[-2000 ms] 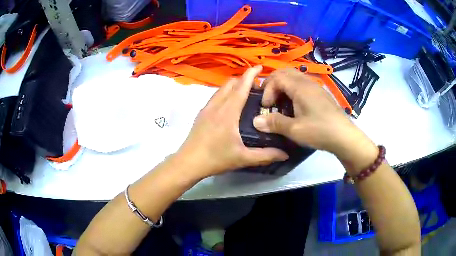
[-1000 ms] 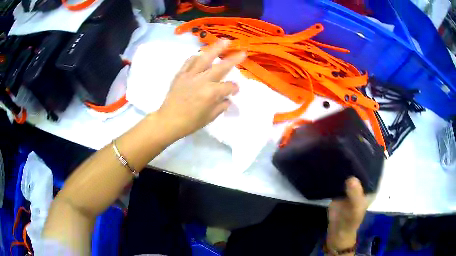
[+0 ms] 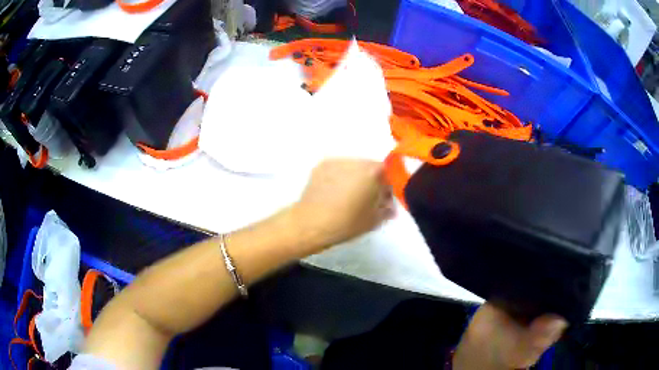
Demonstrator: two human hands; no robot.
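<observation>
A black power bank (image 3: 513,209) is tilted above the bench's front edge at the right. My right hand (image 3: 509,336) holds it from below; the bottom edge of the picture cuts the hand off. An orange strap (image 3: 426,148) with a dark stud is at the unit's left end. My left hand (image 3: 347,199), slightly blurred, is closed beside the strap, on a white protective bag (image 3: 354,108) whose top rises to a point. The exact grip of its fingers is hidden. More white bags (image 3: 246,123) lie flat behind and left of it.
Orange straps (image 3: 433,94) are heaped behind the bag. A blue bin (image 3: 506,65) stands behind them with red material inside. Black units (image 3: 155,87) stand at the left on the white bench (image 3: 195,199). Clear plastic (image 3: 639,224) is at the far right. A blue bin with white bags (image 3: 61,274) is below left.
My right hand has brought the power bank nearer and turned it. My left hand has moved down and right and closed, and a white bag now stands raised. The view shifted slightly.
</observation>
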